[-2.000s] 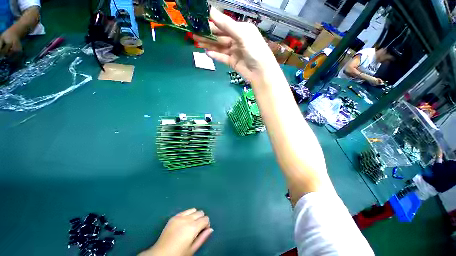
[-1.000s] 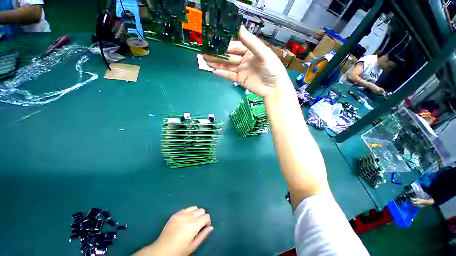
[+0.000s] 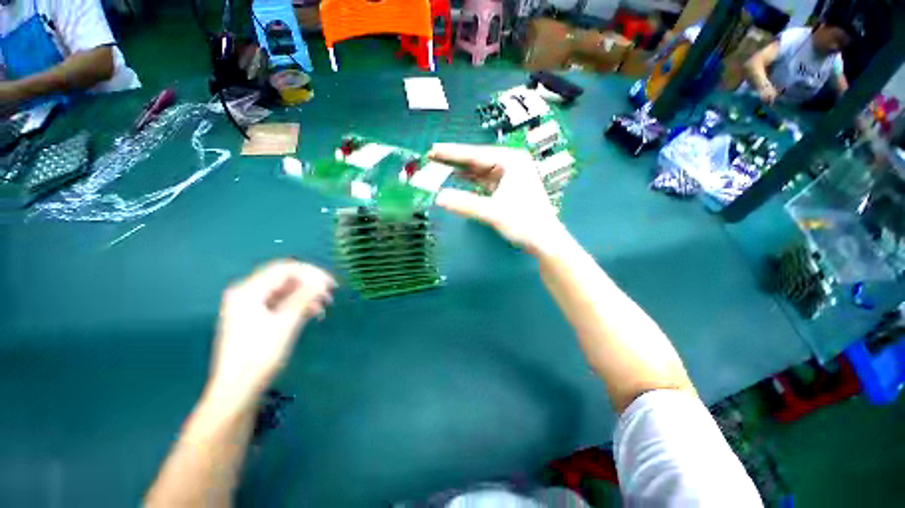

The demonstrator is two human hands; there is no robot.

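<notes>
My right hand (image 3: 506,189) grips the right edge of a green circuit board panel (image 3: 397,195) with white blocks. The panel is blurred and lies level over the top of a stack of PCB panels (image 3: 390,260); I cannot tell whether it touches the stack. My left hand (image 3: 268,313) is raised to the left of the stack, blurred, with fingers curled; I cannot tell whether it holds anything. A second group of green boards (image 3: 552,159) stands behind my right hand, partly hidden. Some black components (image 3: 271,411) show beside my left forearm.
Clear plastic wrap (image 3: 149,184) and a cardboard piece (image 3: 271,139) lie at the far left. A white square (image 3: 426,94) lies at the back. A plastic bag (image 3: 700,169) and a metal post (image 3: 769,164) are at the right. People sit at the far left and far right.
My right hand has brought the panel down from its raised, upright position to over the stack. My left hand has risen from the near mat towards the stack. The camera view has shifted.
</notes>
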